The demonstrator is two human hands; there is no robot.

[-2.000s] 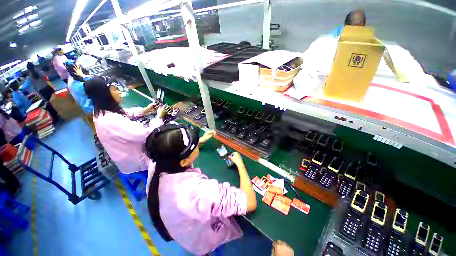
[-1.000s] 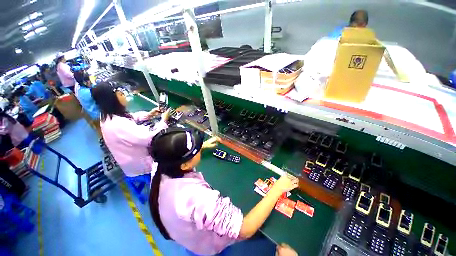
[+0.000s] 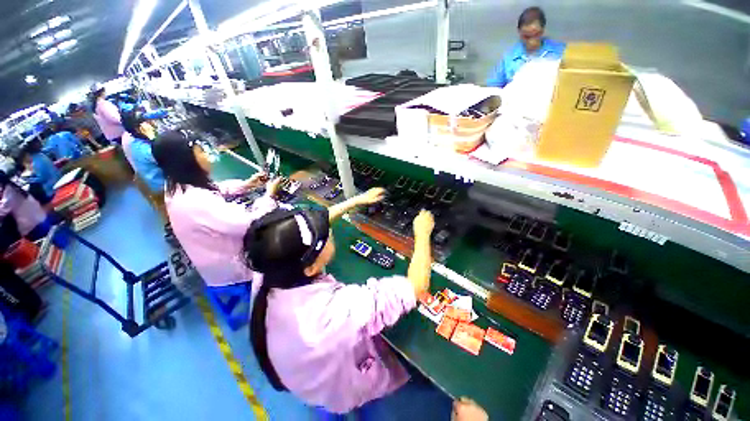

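My left hand [image 3: 469, 409] shows only in part at the bottom edge, beside the bench's front edge; whether it holds anything cannot be told. My right hand is not in view. Nearest me, a clear tray [image 3: 539, 388] at the lower right holds rows of opened mobile phones [image 3: 581, 372] with dark keypads and pale-framed screens. A closed dark phone [image 3: 553, 411] lies in its near corner. Red-orange cards [image 3: 467, 336] lie loose on the green bench left of the tray. An opened phone [image 3: 372, 253] lies farther left on the bench.
A worker in pink [image 3: 337, 329] sits close on the left, arms over the bench. Another pink-sleeved worker [image 3: 210, 230] sits beyond. A white shelf [image 3: 658, 218] runs above the bench, bearing a cardboard box [image 3: 585, 111]. A white post [image 3: 333, 115] stands behind the bench. A trolley [image 3: 127, 279] stands on the floor.
The neighbouring worker's hands have moved from the phone and cards up towards the rear trays. The phone now lies on the bench. A person behind the shelf has shifted left. My hand has barely moved.
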